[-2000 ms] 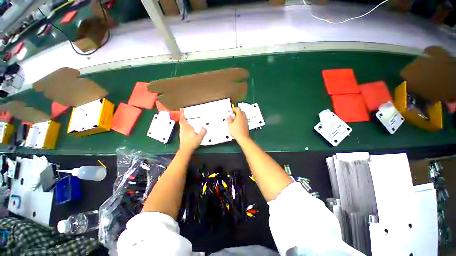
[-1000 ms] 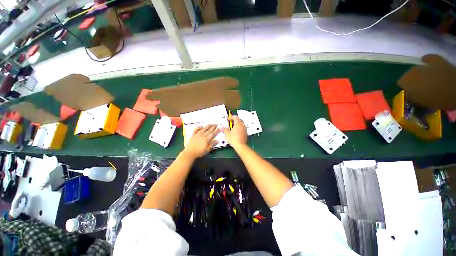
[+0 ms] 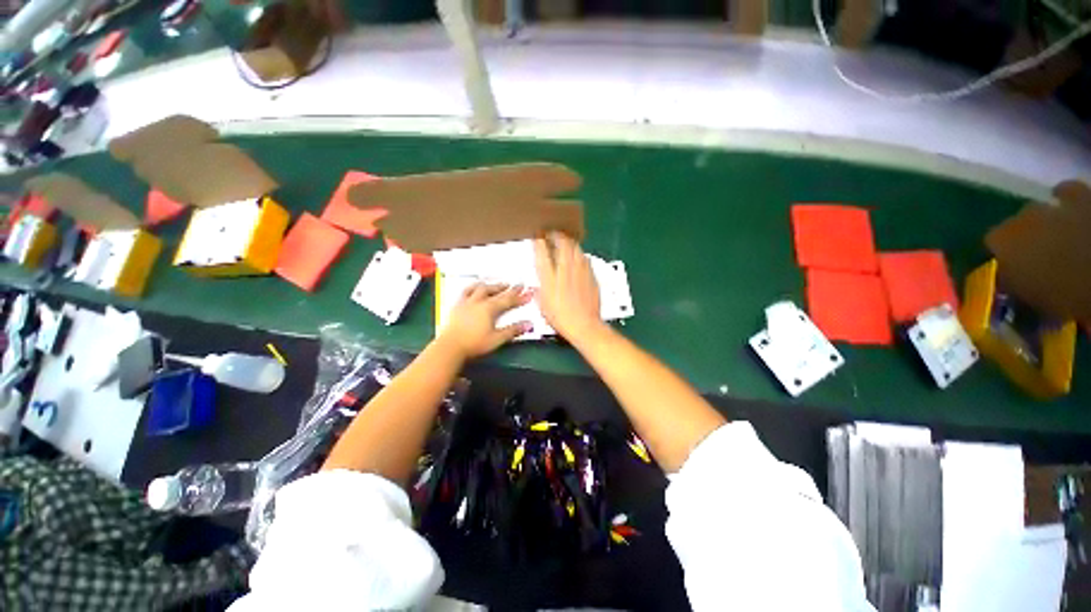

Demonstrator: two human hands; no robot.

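A yellow retail box (image 3: 440, 313) stands on the green belt with its brown lid (image 3: 473, 212) open behind it. A white card insert (image 3: 485, 263) lies in it and covers its contents. My left hand (image 3: 488, 320) lies flat on the front middle of the insert, fingers spread. My right hand (image 3: 566, 285) lies on the right part of the insert, fingers pointing away from me. Both palms face down and neither hand grips anything visible. The box's right side is mostly hidden by my right hand.
White pieces with holes (image 3: 386, 286) and red-orange squares (image 3: 314, 251) lie beside the boxes. Another yellow box (image 3: 1046, 361) stands at right. Black cables (image 3: 538, 478), a plastic bag (image 3: 314, 412), a squeeze bottle (image 3: 245, 372), a blue bin (image 3: 181, 403) and stacked white sheets (image 3: 885, 502) are on the bench.
The insert was raised at the front between my hands and now lies down in the box. My right hand has moved from the box's right edge onto the insert's top.
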